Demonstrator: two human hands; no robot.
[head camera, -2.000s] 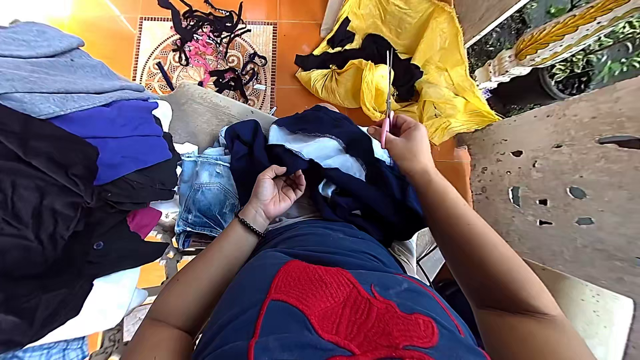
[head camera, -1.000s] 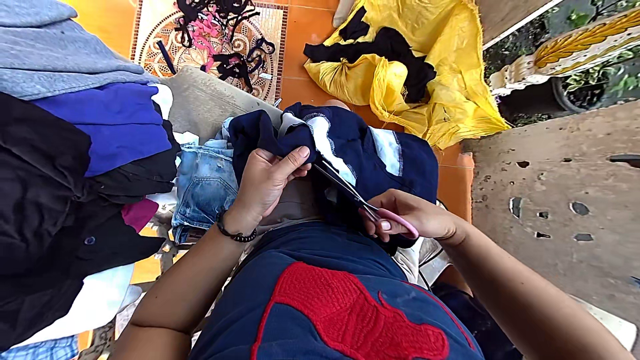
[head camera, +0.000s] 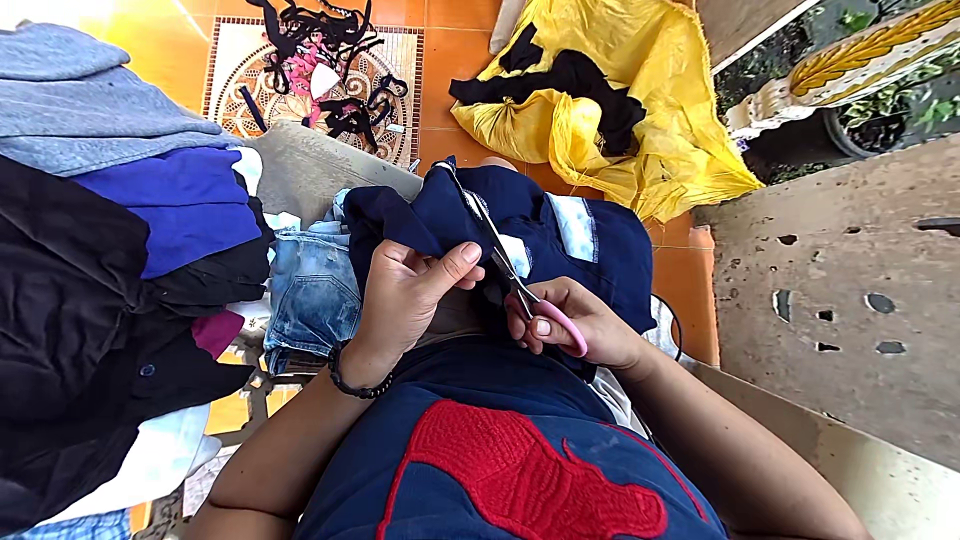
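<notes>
A navy fabric garment (head camera: 600, 232) with pale blue-white patches lies bunched across my lap. My left hand (head camera: 412, 300), a dark beaded bracelet at its wrist, pinches an edge of this cloth between thumb and fingers. In my right hand (head camera: 574, 322) are scissors with pink handles (head camera: 562, 330); their long blades point up and left, slightly parted, along the cloth just right of my left thumb. The fingers inside the handle loops are partly hidden. Folds of the garment hide part of the lower cloth.
Left stands a pile of folded clothes: grey (head camera: 97, 112), purple-blue (head camera: 187, 202) and black (head camera: 60, 315), with folded jeans (head camera: 311, 292) nearer me. Dark and pink scraps (head camera: 322, 67) lie on the tiled floor. A yellow sack (head camera: 675, 97) holds black cloth. At right is a worn board (head camera: 825, 262) with holes.
Two seconds ago the scissors were raised near the yellow sack, clear of the garment; since then my right hand has come down to the cloth. My left hand stays on the garment.
</notes>
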